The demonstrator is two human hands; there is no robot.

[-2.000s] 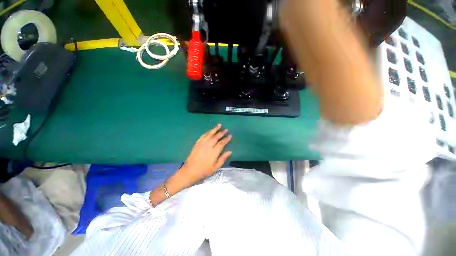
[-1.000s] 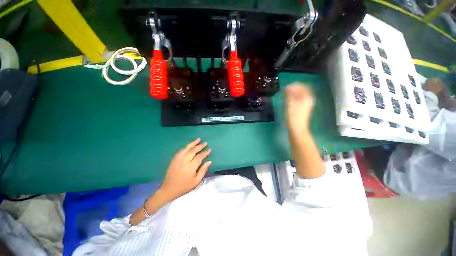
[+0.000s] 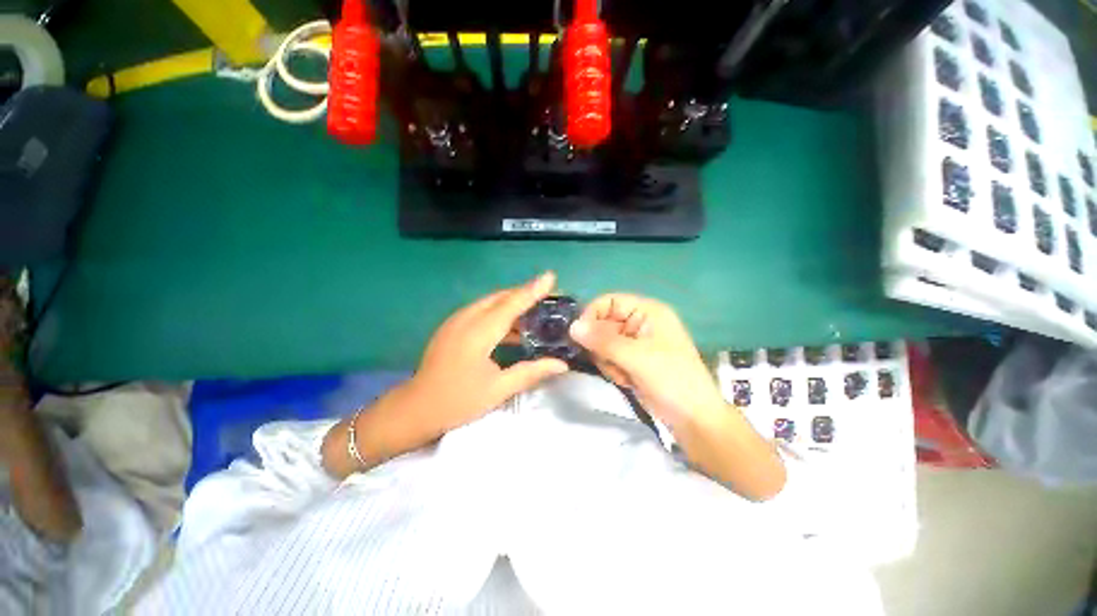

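A small black housing unit (image 3: 551,325) with a round centre is held between my two hands, just above the front edge of the bench. My left hand (image 3: 479,349) holds it from the left, with thumb below and fingers above. My right hand (image 3: 638,349) holds its right side with the fingertips. The black pressing jig (image 3: 433,223) with a pale label strip stands beyond my hands. Two red clamp handles, one at left (image 3: 354,82) and one in the middle (image 3: 587,84), point towards me. The nests are dark; their contents cannot be told.
Stacked white parts trays (image 3: 908,199) stand on the bench at right. A lower white tray (image 3: 866,481) with dark units is right of my lap. White coiled loops (image 3: 289,75), a dark grey box (image 3: 54,169) and a tape roll (image 3: 34,48) are at left. Another person's arm (image 3: 34,457) shows at lower left.
My right hand has come back from beside the jig to join my left hand. The black unit now shows between them. My left hand has left its flat, spread pose near the bench edge.
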